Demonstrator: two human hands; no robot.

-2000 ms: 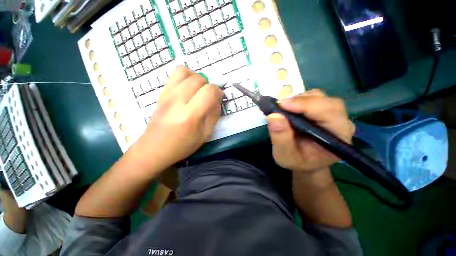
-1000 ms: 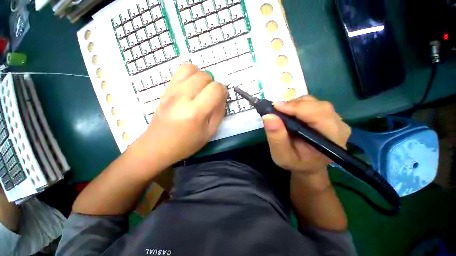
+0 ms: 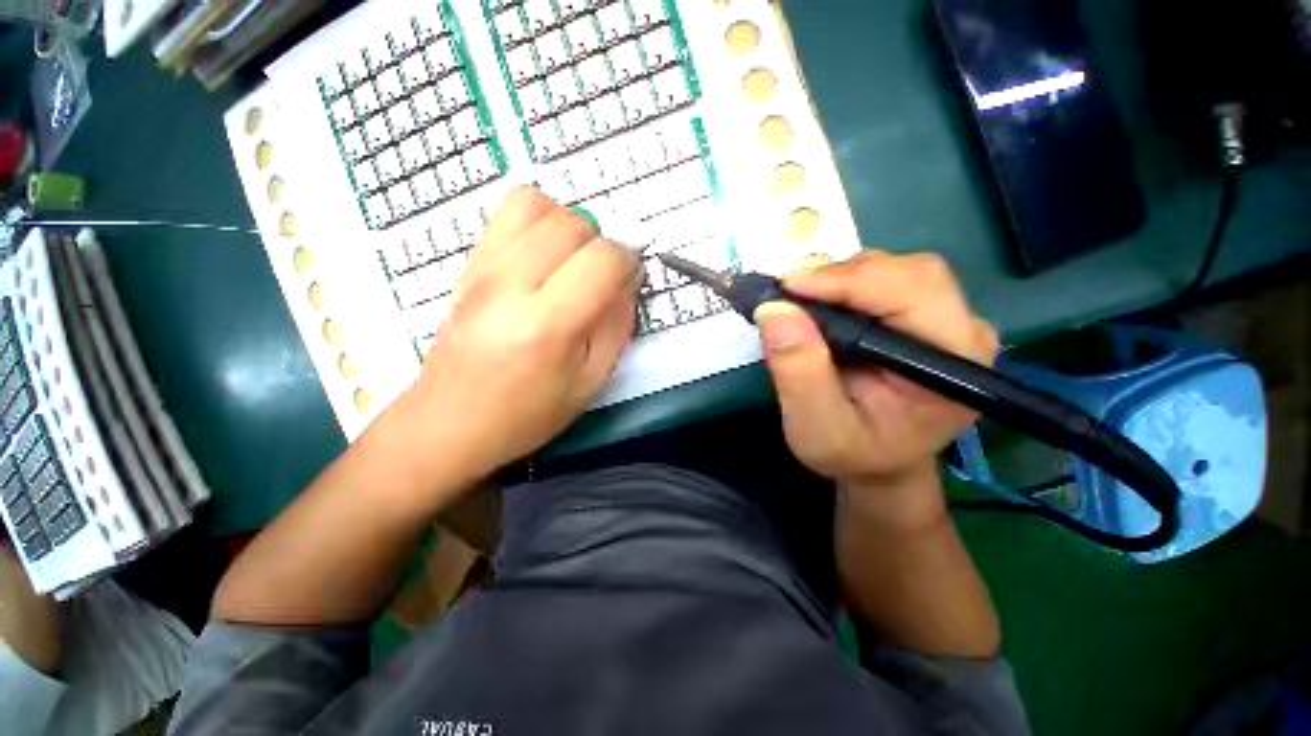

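A white carrier tray (image 3: 295, 230) with tan holes along both sides lies on the green bench. It bears blocks of PCB panel (image 3: 410, 115) with green edge strips. My left hand (image 3: 539, 316) rests over the lower blocks, fingers pinched; what it pinches is hidden, and a green spot shows at its fingers. A thin pale solder wire (image 3: 158, 223) runs from the left towards this hand. My right hand (image 3: 877, 367) holds the black soldering iron (image 3: 920, 360) like a pen. Its metal tip is over the lower block, just right of my left fingertips.
Stacked holed trays (image 3: 94, 403) stand at the left, beside another person's arm and sleeve (image 3: 108, 647). A glossy black smartphone (image 3: 1035, 144) lies at the upper right. A cable plug (image 3: 1231, 137) is at the far right. A blue stool (image 3: 1186, 460) stands below the bench.
The view has shifted slightly. The iron's handle lies flatter than before and its cable now bends in a loop over the stool. Both hands stay in nearly the same place over the tray.
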